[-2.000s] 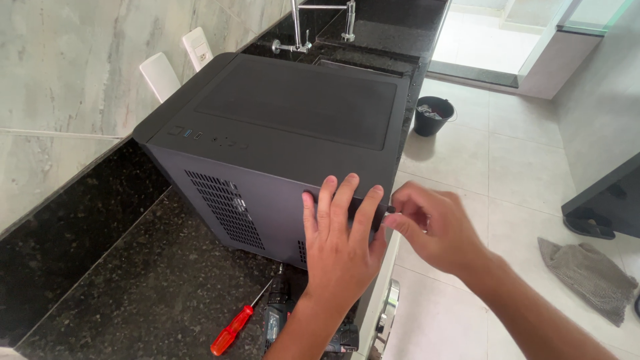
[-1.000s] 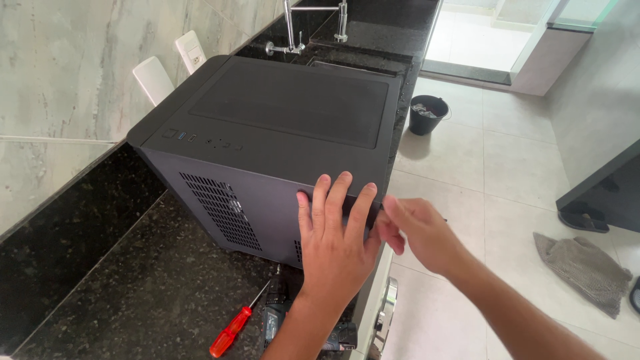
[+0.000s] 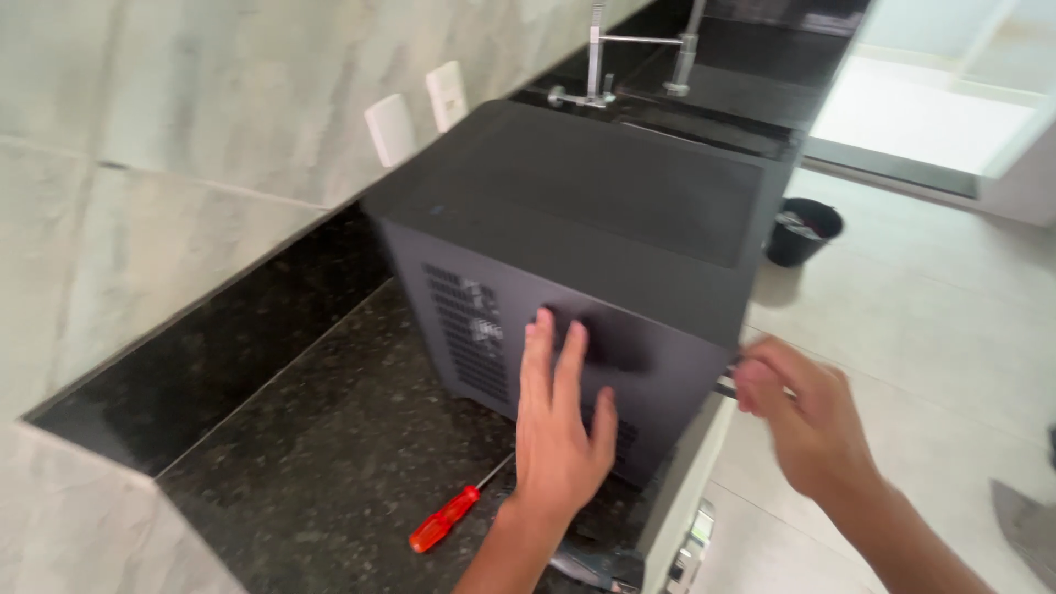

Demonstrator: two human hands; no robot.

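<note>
A dark computer case (image 3: 577,198) stands on the black granite countertop (image 3: 330,445), its vented side panel facing me. My left hand (image 3: 565,421) has its fingers spread, with the fingertips at this side panel and nothing held in them. At the case's right rear edge is my right hand (image 3: 796,404), its fingers curled together near the corner; blur hides whether anything small is between them. A screwdriver with a red handle (image 3: 444,520) lies on the counter, left of my left wrist, its shaft pointing toward the case.
Behind the case are a chrome faucet (image 3: 596,66) and two white wall plates (image 3: 390,129). A black bucket (image 3: 802,231) stands on the tiled floor at the right. A dark object (image 3: 590,569) lies partly hidden beside my left forearm. Part of a gray cloth (image 3: 1023,520) is at the lower right.
My left hand has moved down the side panel, away from the top edge. My right hand remains near the right rear corner. The view has shifted to the left.
</note>
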